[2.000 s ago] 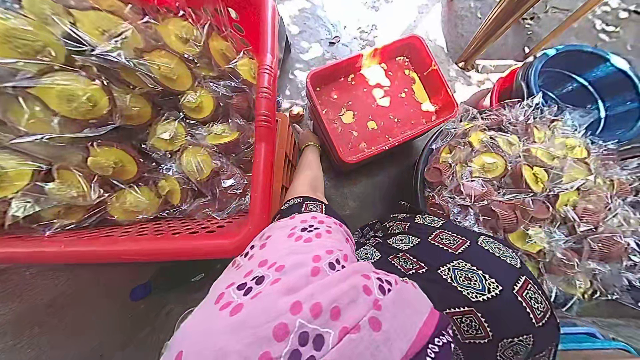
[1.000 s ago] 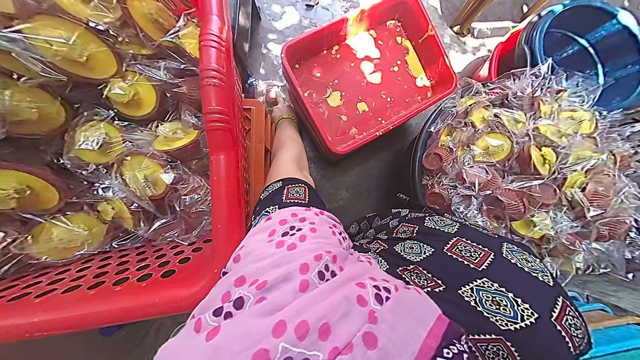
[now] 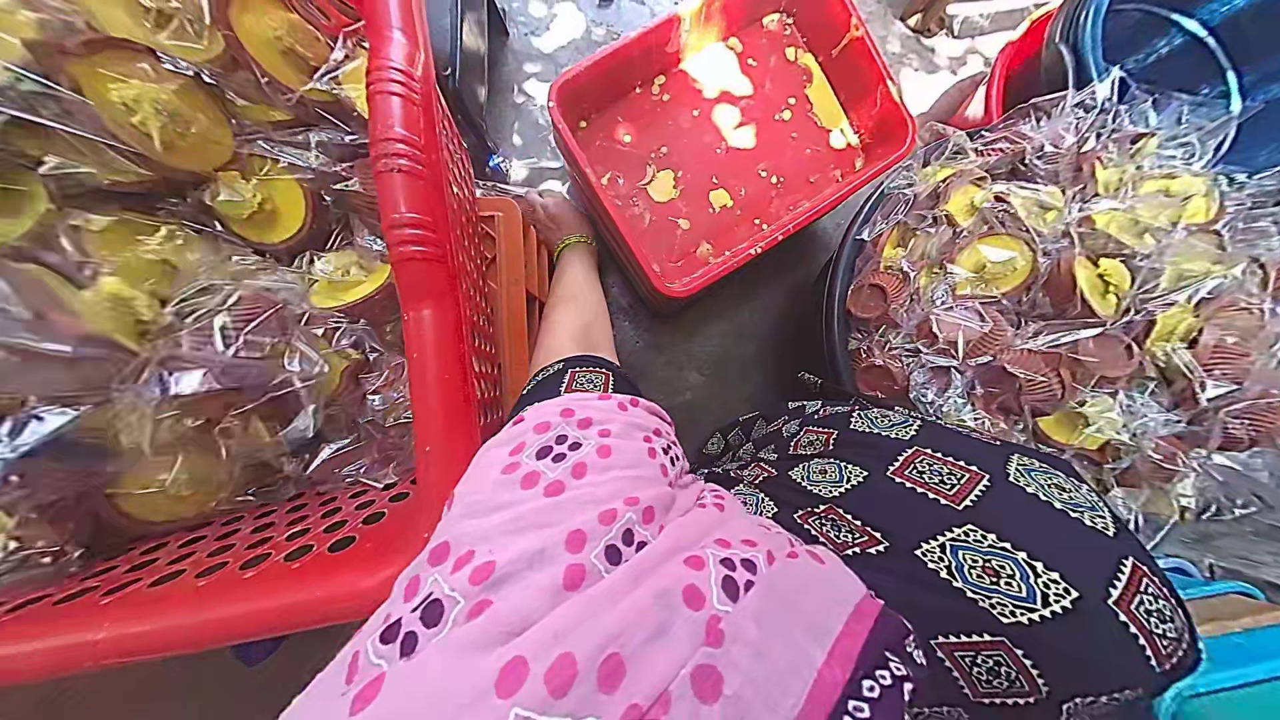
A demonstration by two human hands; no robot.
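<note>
My left hand [image 3: 557,218], with a yellow-green bangle at the wrist, reaches forward beside an orange plastic crate [image 3: 513,300]. It touches or is very close to the crate's far end; its fingers are too unclear to show a grip. Left of the crate stands a large red perforated plastic basket [image 3: 410,230], filled with clear-wrapped brown fluted cups with yellow tops [image 3: 262,205]. Right of my hand lies a red rectangular tub [image 3: 690,180] with yellow spills inside. My right hand is not in view.
A dark round tub [image 3: 838,300] at the right holds a heap of similar wrapped cups [image 3: 995,265]. Behind it are a blue bucket [image 3: 1150,60] and a red container [image 3: 1020,65]. Patterned dark cloth [image 3: 930,520] covers my lap; a turquoise object [image 3: 1225,665] is at the lower right.
The view has shifted, and the red basket's rim now shows larger and closer. My left hand stays by the orange crate's far end.
</note>
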